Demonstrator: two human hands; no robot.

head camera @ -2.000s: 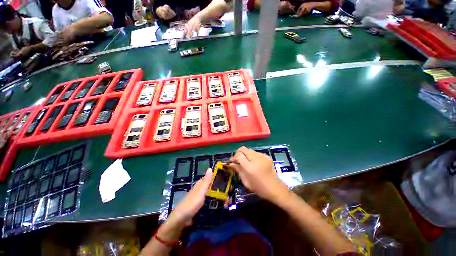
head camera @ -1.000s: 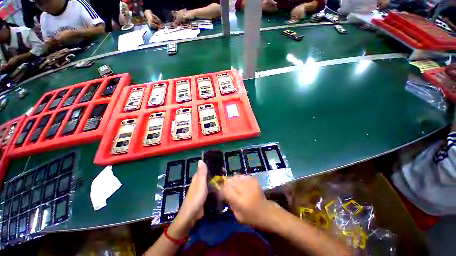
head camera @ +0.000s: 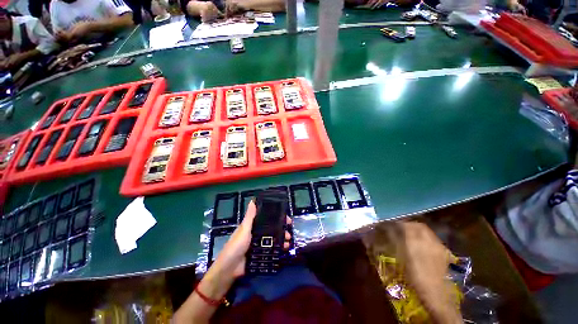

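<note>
My left hand holds a black keypad phone upright at the table's near edge, screen end away from me, keys facing up. No yellow frame shows on the phone. My right hand is blurred, off to the right over the box of yellow rings; whether it holds anything cannot be told. The lens sheet lies under and behind the phone, with black-framed lenses in its far row and some at the left of its near row.
A red tray holds unfinished phones, with a paper slip in one slot. Another red tray with dark phones is left. A fuller lens sheet and white paper lie left. Yellow rings and clear scraps lie below. People sit across.
The yellow frame seen around the phone's screen end is off it. My right hand has moved from the phone to the right, over the box below the table edge.
</note>
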